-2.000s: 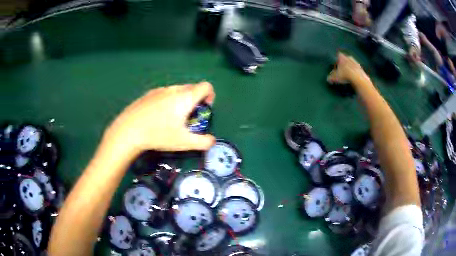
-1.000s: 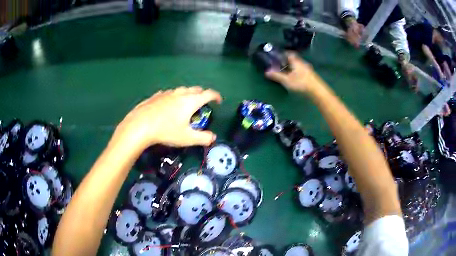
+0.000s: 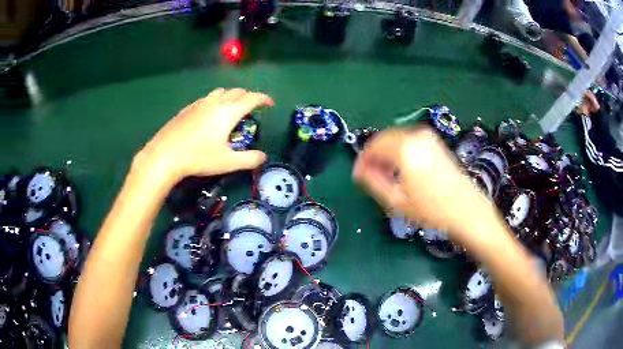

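Note:
My left hand [image 3: 198, 140] is curled around a black housing whose blue circuit board [image 3: 243, 133] shows between thumb and fingers. My right hand [image 3: 403, 167] is blurred, over the near edge of the right heap; whether it holds anything cannot be told. A second housing [image 3: 313, 146] stands upright between the hands, its blue board up and a pale lead with a round white end beside it. A third housing's blue board [image 3: 444, 120] shows beyond my right hand. White-faced base covers [image 3: 279, 186] with thin red wires lie heaped below my left hand.
More base covers lie heaped at the left [image 3: 49, 255] and right [image 3: 540, 198]. Dark housings [image 3: 332, 26] stand along the far rail. A red light [image 3: 232, 50] glows on the green belt [image 3: 157, 75]. Another person's arm in a striped sleeve [image 3: 601, 140] is at the right edge.
My right hand released the dark housing and came nearer, towards the right heap. A housing with its blue board up now shows beyond it. My left hand keeps its hold. The camera view has shifted.

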